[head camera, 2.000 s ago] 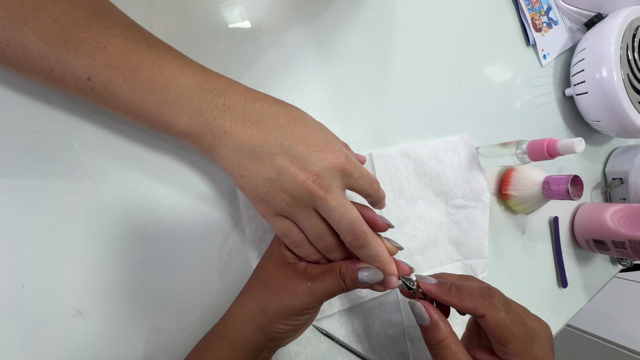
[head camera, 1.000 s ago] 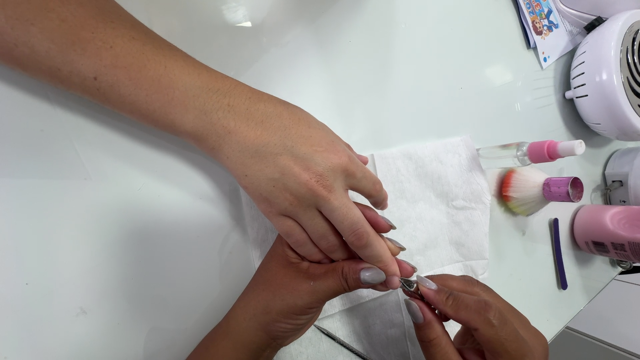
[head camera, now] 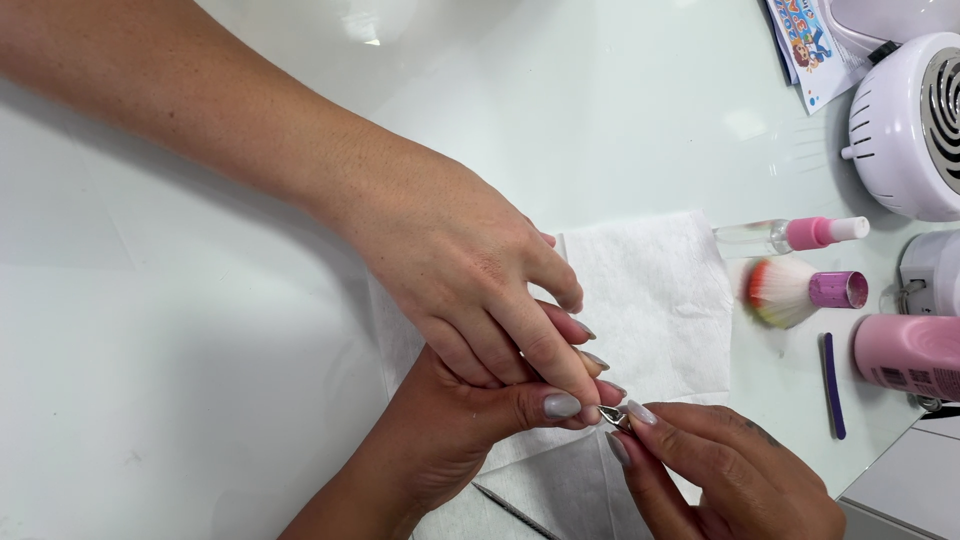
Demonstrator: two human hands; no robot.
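Observation:
Another person's hand (head camera: 480, 262) reaches in from the upper left, palm down, over a white paper towel (head camera: 652, 300). From below, my left hand (head camera: 465, 427) holds that hand's fingers, my thumb with its grey nail pressed beside one fingertip. My right hand (head camera: 720, 457), at the lower right, grips metal cuticle nippers (head camera: 616, 418) between thumb and fingers. The nippers' tips touch the held fingertip at its nail; their handles are mostly hidden in my right hand. A thin metal tool (head camera: 514, 511) lies on the towel below my left hand, partly out of view.
At the right stand or lie a clear spray bottle with a pink collar (head camera: 810, 233), a dust brush with a purple handle (head camera: 838, 289), a purple nail file (head camera: 832, 386), a pink bottle (head camera: 907, 356), a white vented device (head camera: 892, 135) and printed cards (head camera: 814, 52) on the glossy white table (head camera: 187, 360).
My right hand and the nippers have shifted very slightly at the fingertip. The other person's hand and my left hand have stayed nearly still.

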